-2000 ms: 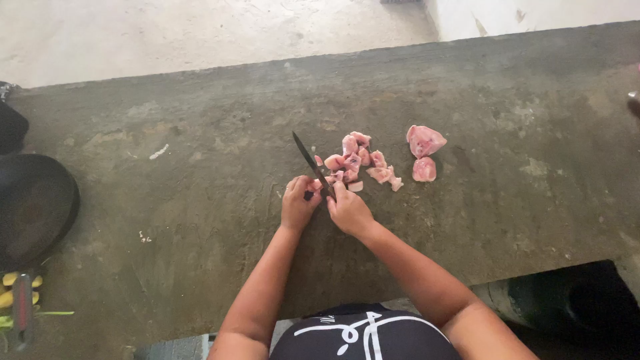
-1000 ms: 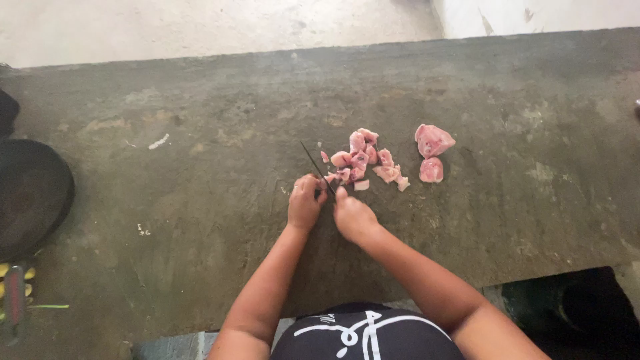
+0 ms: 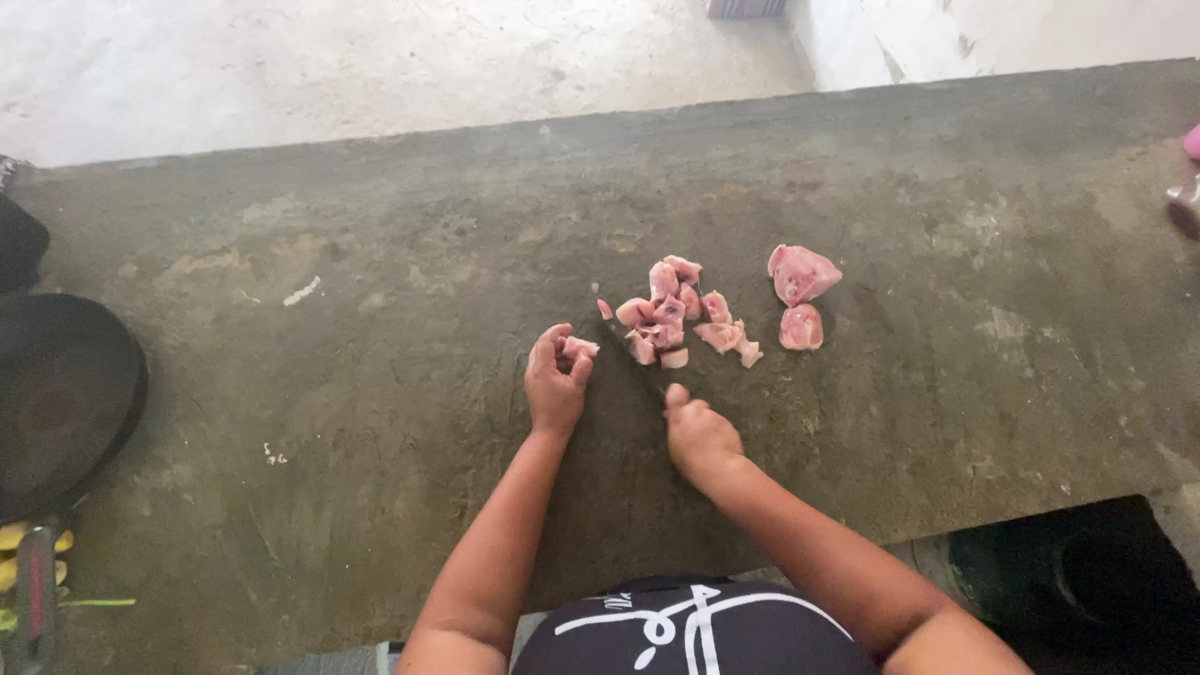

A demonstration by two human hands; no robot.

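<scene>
My left hand (image 3: 557, 380) holds a small piece of raw meat (image 3: 580, 348) between thumb and fingers, just above or on the grey worktop. In my right hand (image 3: 701, 433) is the handle of a dark-bladed knife (image 3: 634, 359), its blade pointing up and to the left, between my left hand and a cluster of cut raw meat pieces (image 3: 668, 311). One small sliver (image 3: 605, 309) lies near the blade's tip. To the right of the cluster, two larger chunks of meat (image 3: 803, 275) lie touching.
A black pan (image 3: 66, 403) rests at the left, its handle (image 3: 37, 595) beside yellow items (image 3: 11, 553) and a green stalk (image 3: 98, 602). Small white scraps (image 3: 302, 292) dot the worktop (image 3: 422, 234). A dark object (image 3: 19, 239) stands at the left edge, a partly visible shiny one (image 3: 1186, 202) at the right.
My hands, close together before, are now apart. My right hand has drawn the knife to the right, away from my left hand, where a meat piece now shows clearly.
</scene>
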